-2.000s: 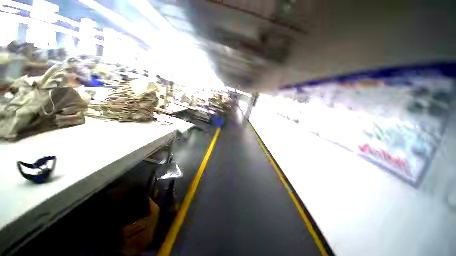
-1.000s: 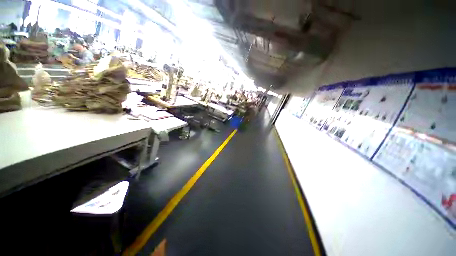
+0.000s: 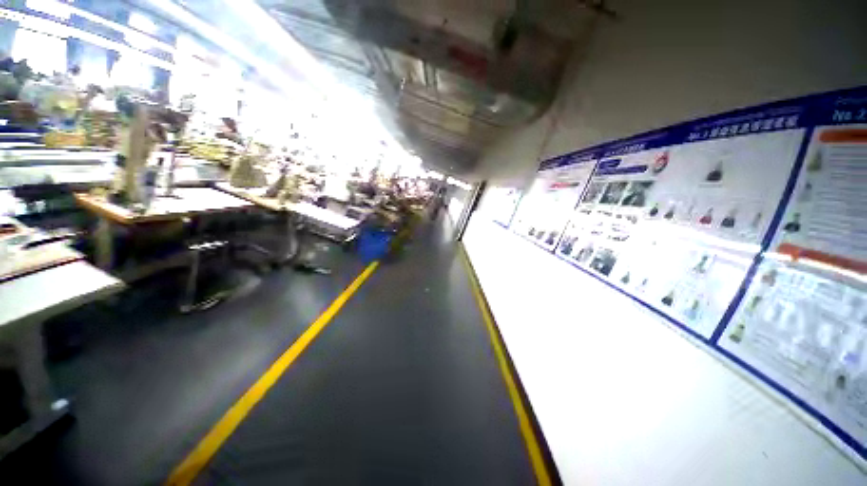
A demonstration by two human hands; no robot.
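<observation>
Neither of my hands is in the picture. Nearest in front of me is a dark grey aisle floor (image 3: 380,380) between two yellow lines. The left yellow line (image 3: 276,368) runs up toward a blue object (image 3: 375,244), too blurred to name. The right yellow line (image 3: 496,337) runs along the foot of a white wall (image 3: 570,380).
A white table end (image 3: 57,289) stands at the left edge. Beyond it is a wood-edged worktable (image 3: 181,204), with more workstations further back. Posters with blue borders (image 3: 680,228) hang on the right wall. Ducts (image 3: 456,85) run overhead.
The view has moved forward along the aisle. The long white table with the brown piles has passed out of view on the left. The blue object looks nearer, and the posters look sharper.
</observation>
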